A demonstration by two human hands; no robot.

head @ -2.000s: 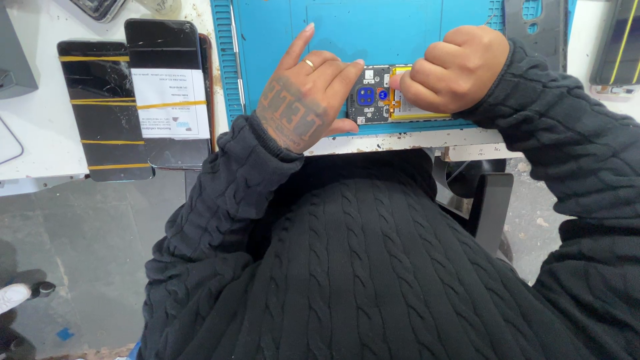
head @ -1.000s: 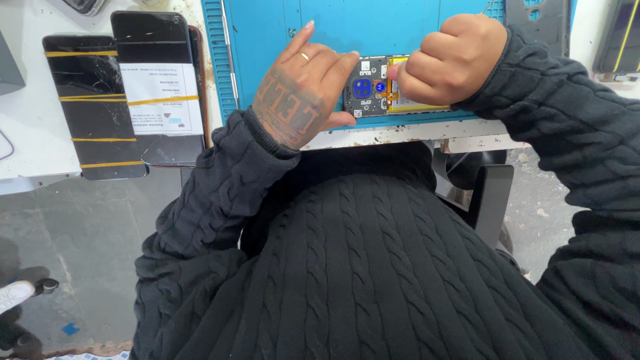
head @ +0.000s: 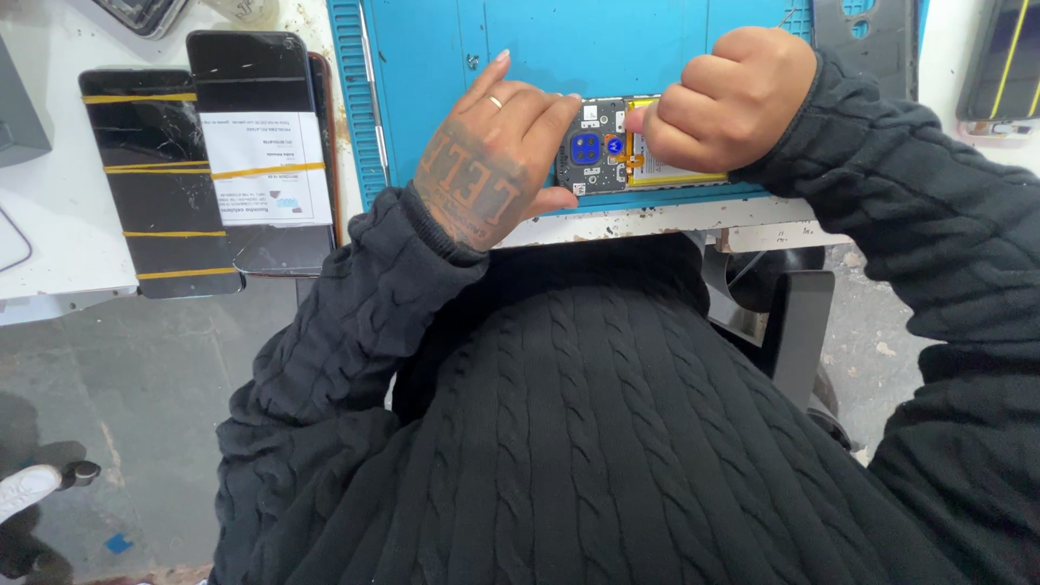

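Observation:
An opened smartphone (head: 601, 175) lies on a blue silicone work mat (head: 536, 36), near its front edge. Its dark inner frame has a blue camera cover (head: 585, 149), a round blue fingerprint part and an orange flex cable. My left hand (head: 496, 154), with a ring, holds the phone's left end between thumb and fingers. Over the phone's right part is my right hand (head: 723, 106), its fingers curled and a fingertip at the near end of the yellow-edged battery (head: 666, 172). The curled fingers hide whether anything is pinched in them.
On the left, several phones (head: 171, 207) lie side by side and stacked, with yellow rubber bands and a printed paper (head: 264, 191). A metal tool (head: 374, 106) lies along the mat's left side. A dark phone back cover (head: 865, 49) and another phone (head: 1003, 73) are at the right.

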